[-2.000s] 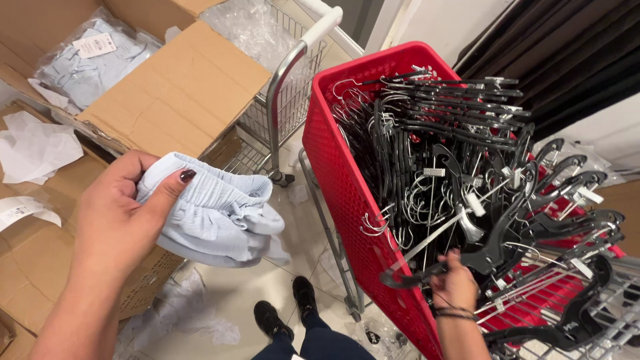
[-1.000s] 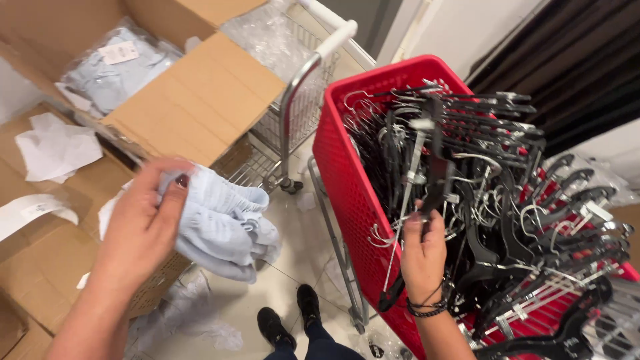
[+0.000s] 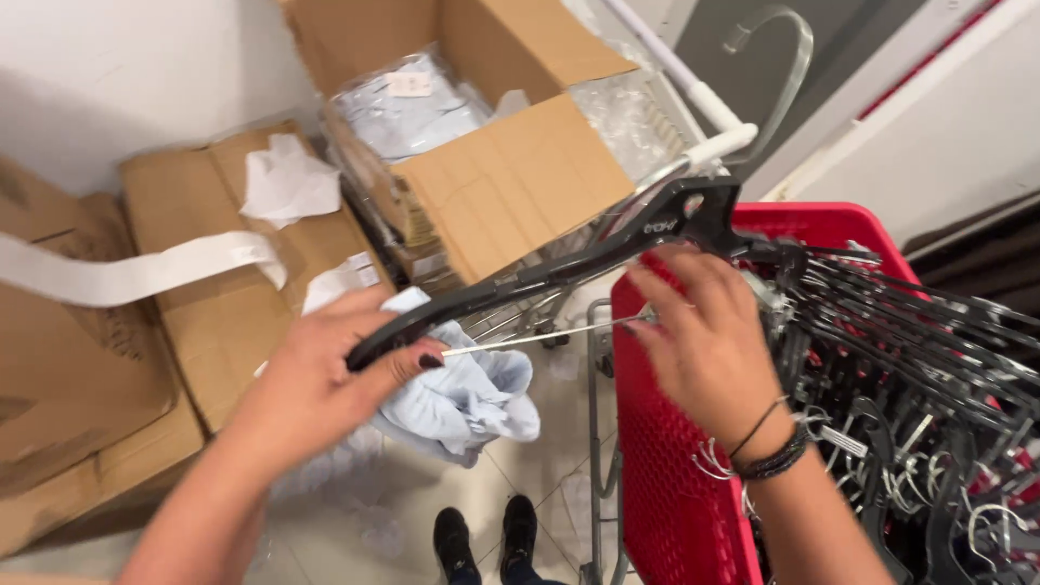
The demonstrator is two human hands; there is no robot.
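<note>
A black plastic clothes hanger [image 3: 536, 272] with a metal hook and a thin metal bar is held up in front of me. My left hand [image 3: 341, 366] grips its left end, thumb by the bar, and also has the light blue garment [image 3: 463, 390], which hangs bunched below the hanger. My right hand [image 3: 699, 325] is at the hanger's middle, its fingers around the bar just under the black arm; what the fingertips grip is partly hidden. Beyond my right wrist, a red plastic basket [image 3: 674, 487] holds a heap of black hangers [image 3: 910, 341].
An open cardboard box [image 3: 520, 187] with plastic-wrapped light blue clothing [image 3: 410, 106] stands on a wire cart [image 3: 662, 122]. More cardboard boxes [image 3: 219, 325] with white paper [image 3: 288, 183] are at left. Paper and plastic scraps [image 3: 349, 471] lie on the tiled floor near my shoes.
My right hand has brought the hanger from over the red basket leftward to my left hand. My left hand now holds the hanger's end together with the blue garment. The view has shifted.
</note>
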